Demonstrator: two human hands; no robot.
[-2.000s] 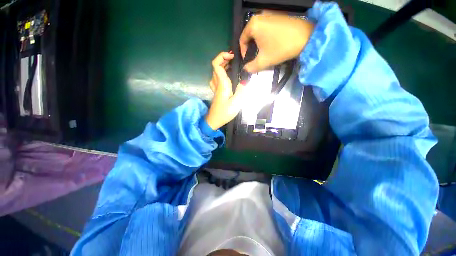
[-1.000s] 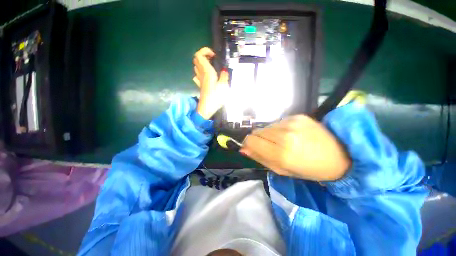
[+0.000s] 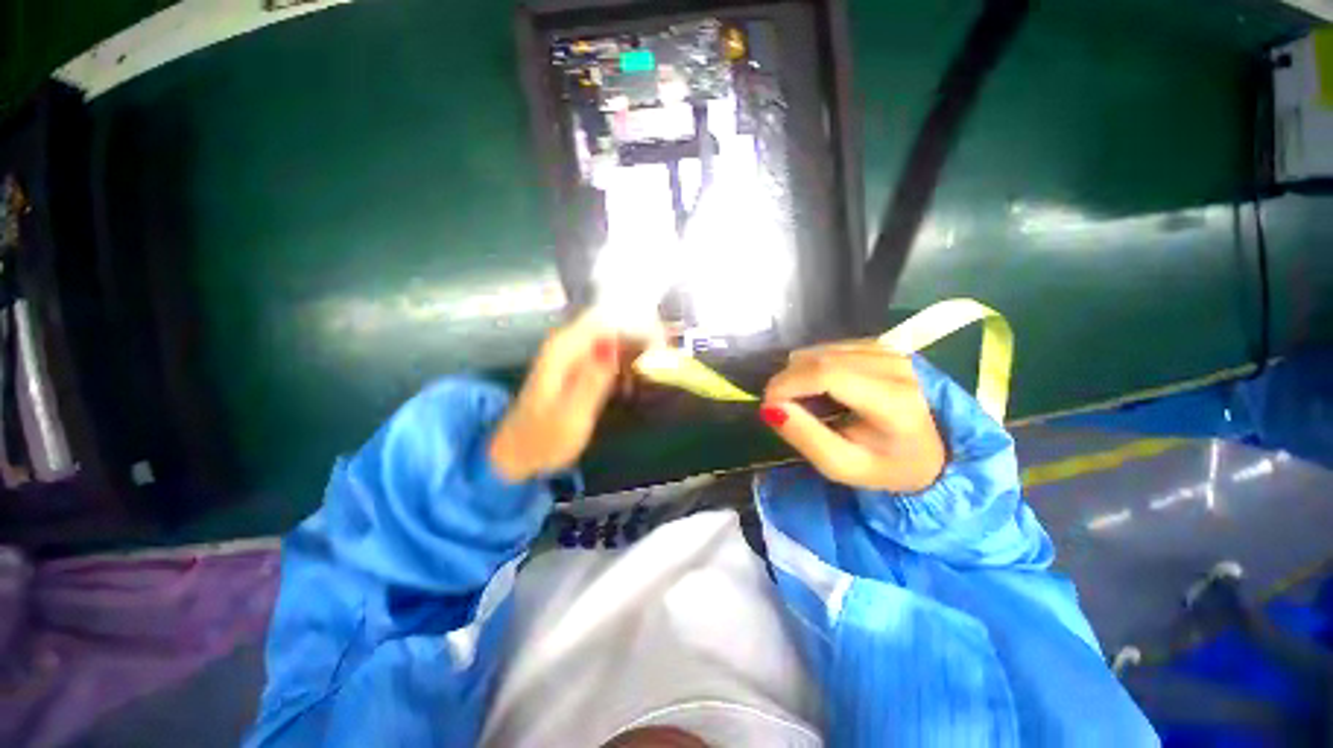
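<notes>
A pale-yellow release liner (image 3: 693,377) is stretched between my hands at the near edge of the foam tray. My right hand (image 3: 858,415) pinches it, and its tail loops up behind that hand and hangs to the right. My left hand (image 3: 567,392) is at the liner's other end, fingertips together and partly blurred by glare. The black foam tray (image 3: 828,176) holds an open tablet (image 3: 643,110) just beyond my hands. The tablet's silver battery panels (image 3: 738,249) glare strongly. A teal patch shows on the mainboard at the far end.
A black strap (image 3: 943,146) crosses the green bench mat (image 3: 366,190) right of the tray. Another trayed tablet (image 3: 41,387) is at the far left. Purple cloth (image 3: 176,614) lies beyond the bench's near edge at left. A white rail (image 3: 161,44) runs at top left.
My right hand has moved from the tablet down to the tray's near edge, with the liner. My left hand has come down from the tray's left side to the liner. The tray appears further left.
</notes>
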